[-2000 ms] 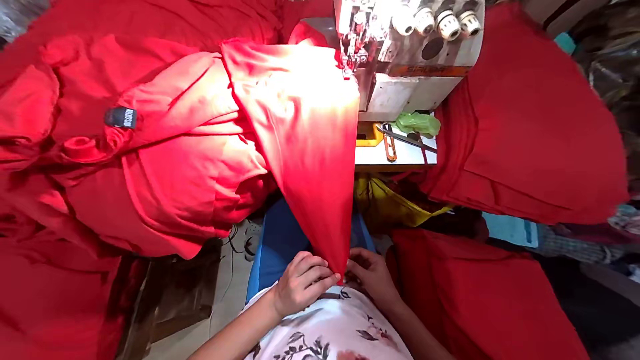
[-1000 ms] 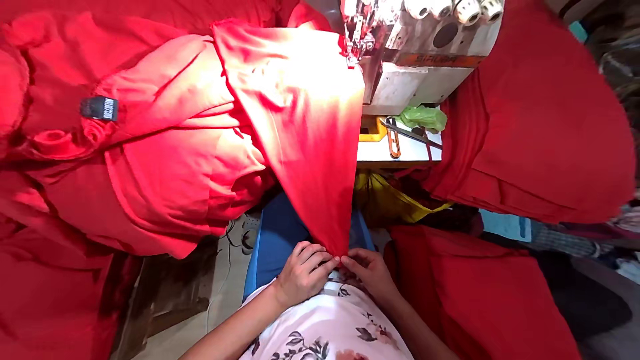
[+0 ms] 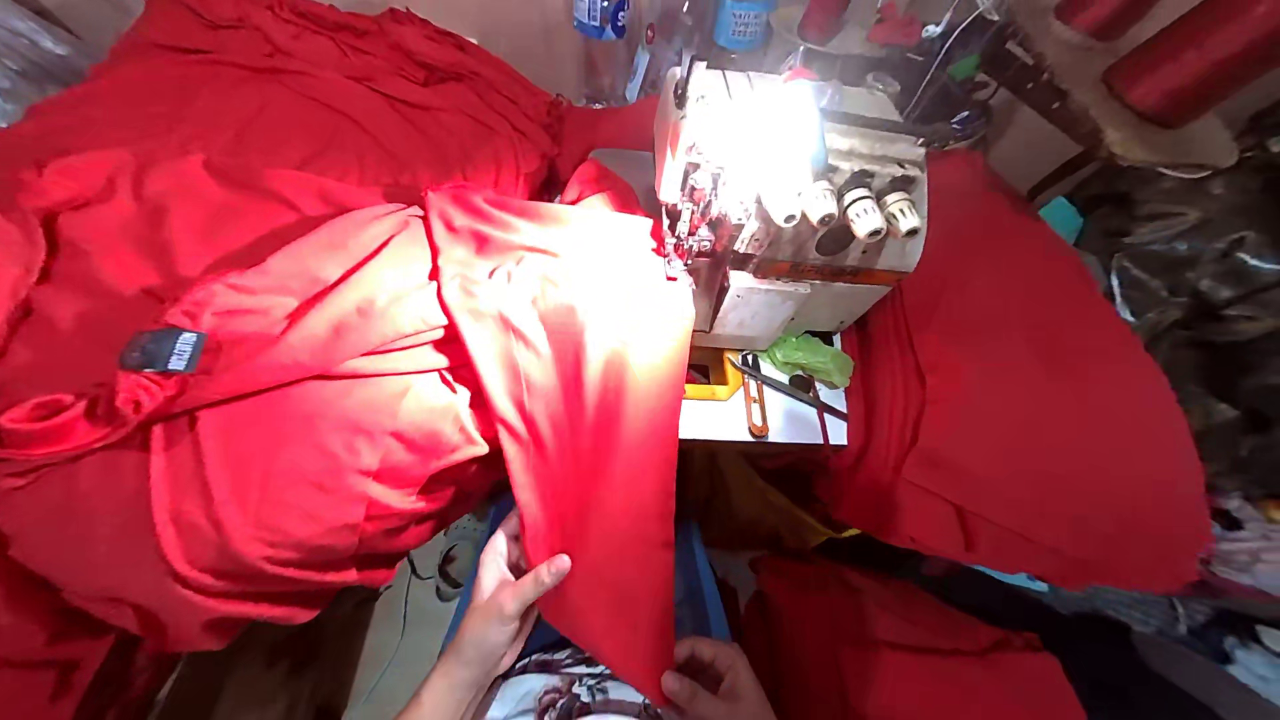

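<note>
A long red fabric piece (image 3: 600,450) hangs from beside the needle area of a white overlock sewing machine (image 3: 790,200) down to my lap. My left hand (image 3: 505,600) is at the piece's left edge, thumb over the front and fingers partly behind the cloth. My right hand (image 3: 715,680) pinches the lower right corner between thumb and fingers. The machine's lamp glares on the upper part of the cloth. A red garment with a black label (image 3: 165,350) lies bunched to the left, touching the piece.
Thread snips (image 3: 755,395), a dark pointed tool, a yellow tray (image 3: 712,378) and a green plastic bag (image 3: 810,360) lie below the machine. Red fabric stacks (image 3: 1040,400) stand at right, with more red cloth (image 3: 900,640) lower right. Plastic bottles (image 3: 603,50) and thread cones (image 3: 1200,60) are behind.
My hands were together at the cloth's lower tip; now they are apart, the left higher on the left edge, the right at the corner. The view has tilted up to show bottles and thread cones.
</note>
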